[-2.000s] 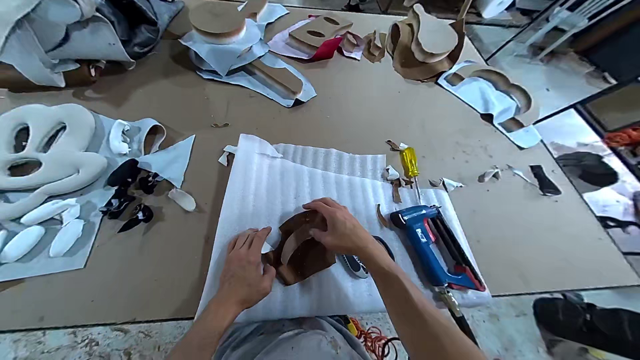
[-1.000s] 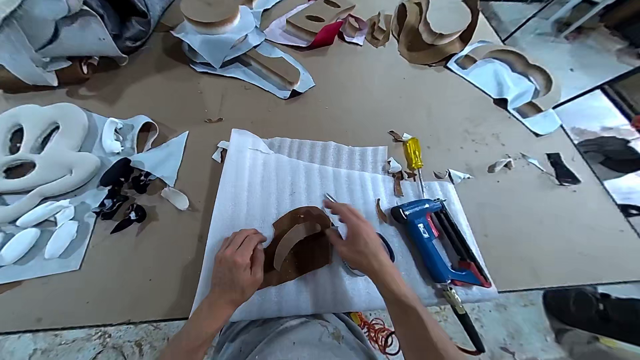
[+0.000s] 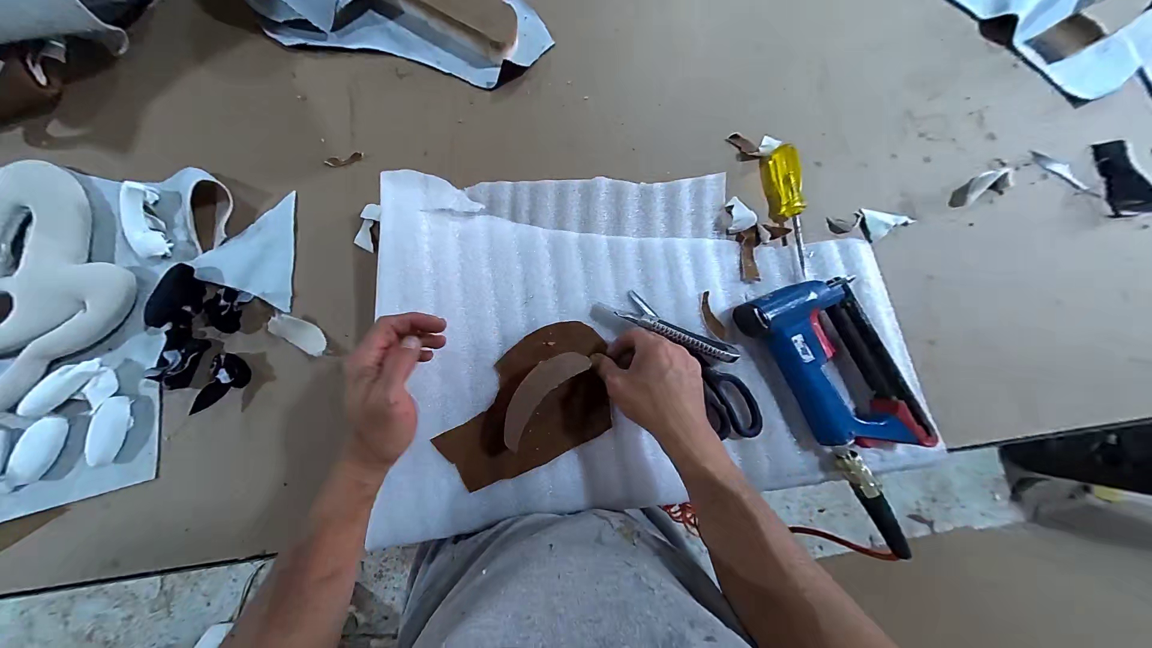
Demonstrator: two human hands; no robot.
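Note:
A brown piece of leather or fabric lies on a white foam sheet, with a lighter curved piece on top of it. My right hand pinches the right edge of the brown piece. Raised to the left of it, my left hand holds nothing, fingers apart. Beside my right hand lie a utility knife and dark-handled scissors, partly hidden. Farther right rests a blue pneumatic staple gun, and a yellow-handled screwdriver lies above it.
Padded white shapes and black scraps occupy the left of the table. Covered cut-out forms stand at the back. Small scraps lie at right. A hose hangs from the staple gun over the front edge.
My left hand has let go of the brown piece and moved left. My right hand has come to that piece's right edge. The brown piece now lies flatter. The view has moved closer.

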